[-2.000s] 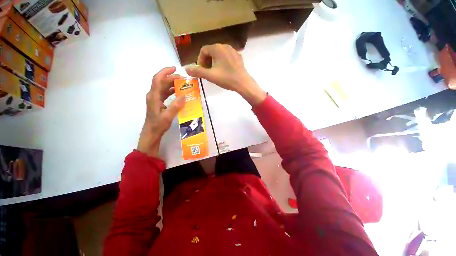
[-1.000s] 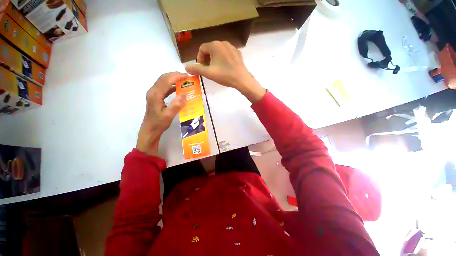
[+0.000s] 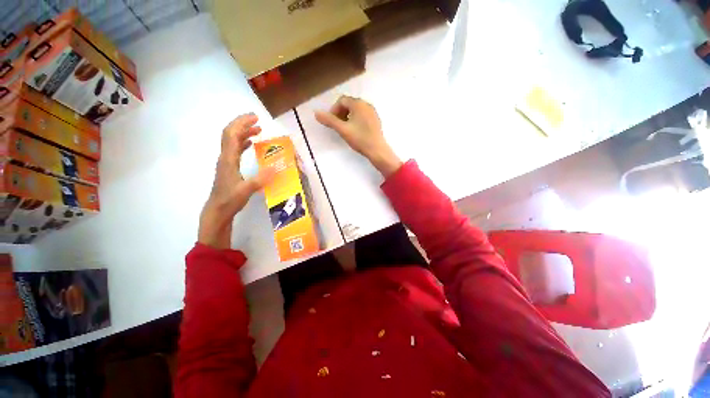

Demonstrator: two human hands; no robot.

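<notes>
An orange and yellow retail carton (image 3: 289, 204) lies on the white table in front of me, its narrow printed side up and its lower end near the table's front edge. My left hand (image 3: 233, 179) is at the carton's left side, fingers spread, thumb over or against its upper left edge; I cannot tell if it touches. My right hand (image 3: 354, 128) is raised right of the carton's top end, thumb and index finger close together. Whether something tiny is pinched there cannot be seen.
An open brown box (image 3: 296, 39) with something orange inside stands behind the carton. Stacked retail cartons (image 3: 48, 132) stand at the left. A yellow note (image 3: 543, 110) and a black strap (image 3: 598, 29) lie on the right. A red stool (image 3: 603, 280) stands below right.
My right hand has moved away from the carton's top end, to the right. My left fingers have opened wider. The view has shifted, showing more of the stool and left stack.
</notes>
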